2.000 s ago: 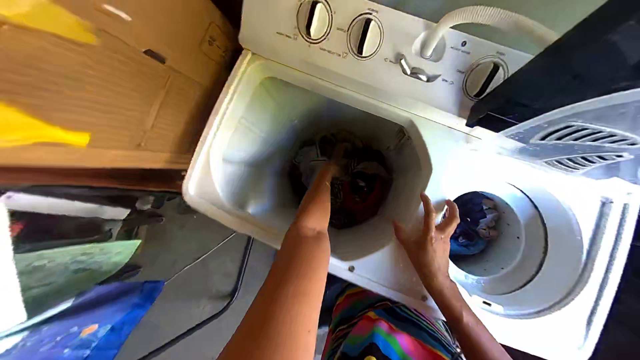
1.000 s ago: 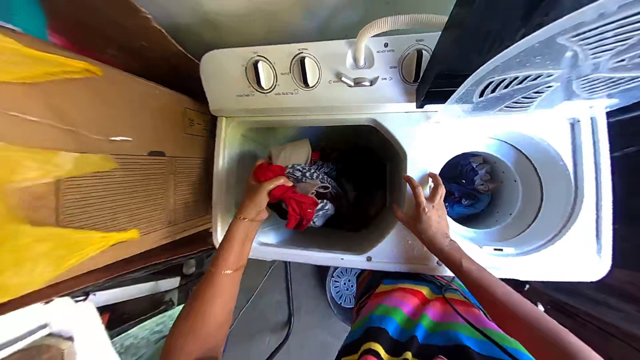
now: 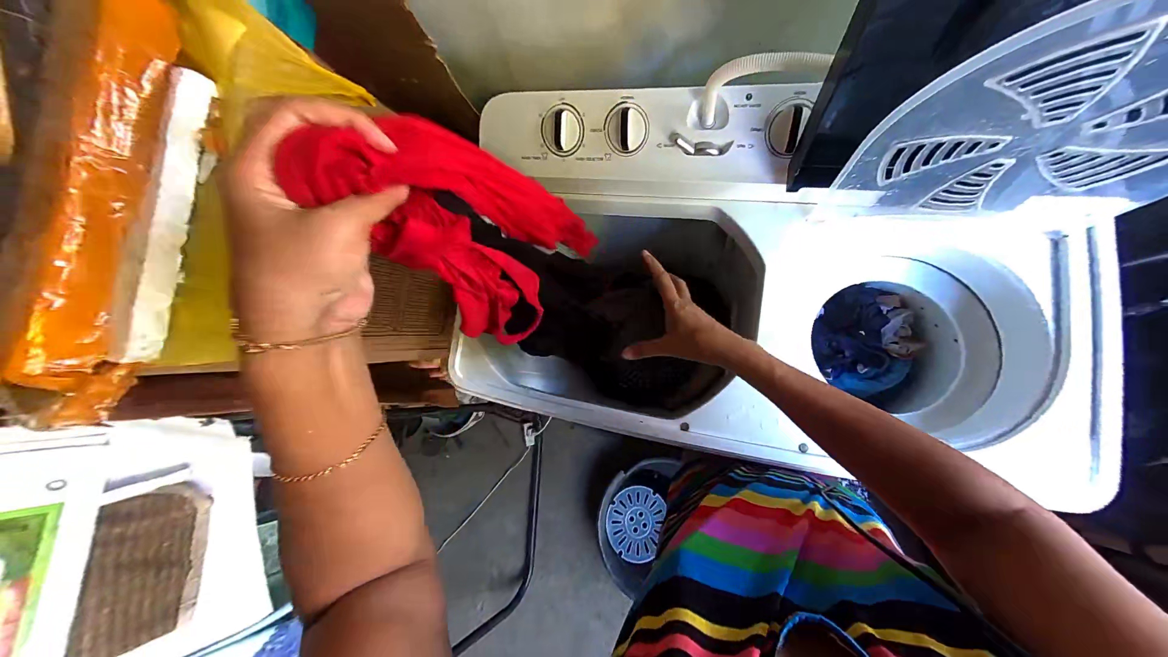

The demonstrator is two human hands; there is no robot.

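Note:
My left hand (image 3: 306, 214), with two thin bracelets at its wrist, grips a red garment (image 3: 456, 228) above the left edge of a twin-tub washing machine. Dark cloth hangs behind the red garment, down into the wash tub (image 3: 538, 379). Over that tub is my right hand (image 3: 680, 319), its fingers spread and nothing held. Dark clothes (image 3: 630, 338) show in the tub, their outlines hard to tell. On the right, the round spin tub (image 3: 958, 347) holds a bundle of blue and grey clothes (image 3: 867, 338).
The control panel (image 3: 593, 137) with knobs and a drain hose (image 3: 766, 62) runs along the back. A translucent lid (image 3: 1031, 119) stands raised at right. Cardboard (image 3: 411, 306) and a yellow plastic bag (image 3: 265, 64) lie left. A grey basket (image 3: 636, 525) sits on the floor.
My left hand has come up out of the wash tub with the red garment and moved left over its edge. My right hand has moved from the tub's right rim to over the tub.

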